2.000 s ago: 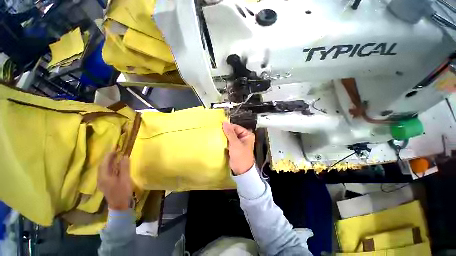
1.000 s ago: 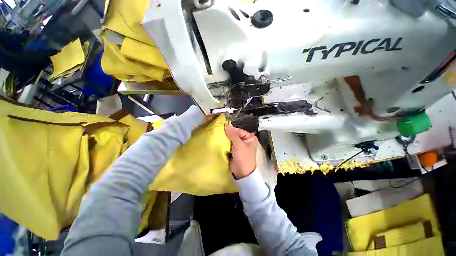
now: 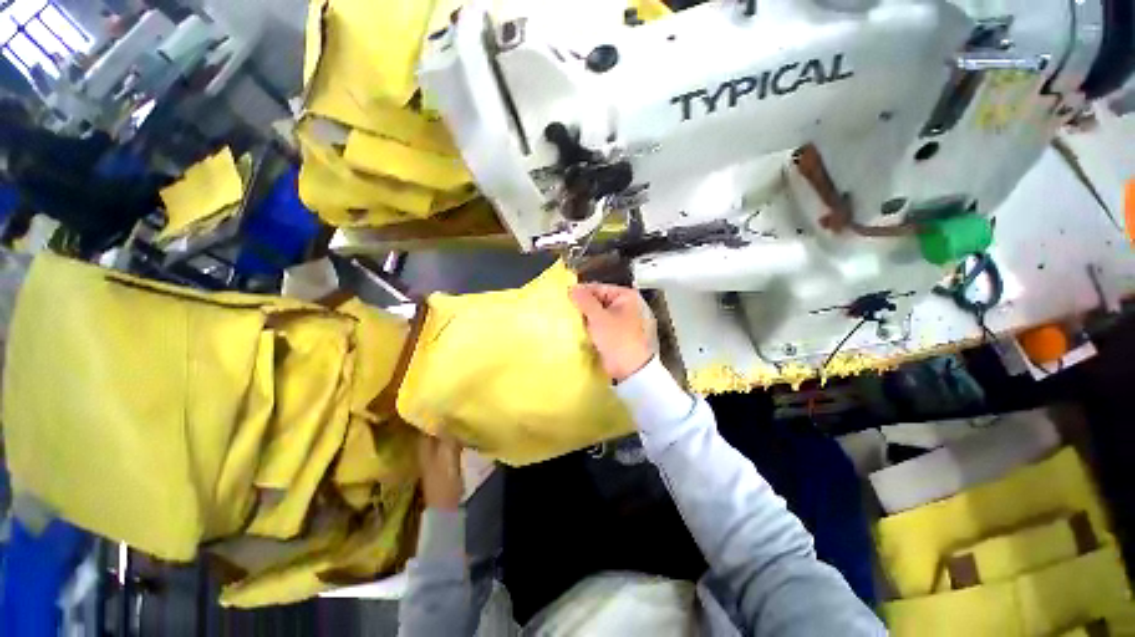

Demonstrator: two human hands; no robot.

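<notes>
A yellow panel (image 3: 517,367) with a brown band at its left end lies in front of the needle area (image 3: 591,199); its upper corner reaches up to just below the needle area. My right hand (image 3: 616,330) pinches the panel's right edge. My left hand (image 3: 439,473) is under the panel's lower left edge; its fingers are hidden by the panel, so its grip cannot be told. The white sewing machine head (image 3: 772,93), marked TYPICAL, stands above, with its pale cylinder arm (image 3: 709,271) below.
A work pile (image 3: 125,398) of draped yellow pieces is at the left. A second yellow stack (image 3: 386,149) stands above left. A green cap (image 3: 956,239) and dark scissor loops (image 3: 977,284) are at the machine's right. Yellow pieces with brown bands (image 3: 996,560) lie at lower right.
My left hand and forearm have moved back from the needle area to the panel's lower left. The panel's brown-banded end shows again. The view has shifted, showing more of the machine's right end.
</notes>
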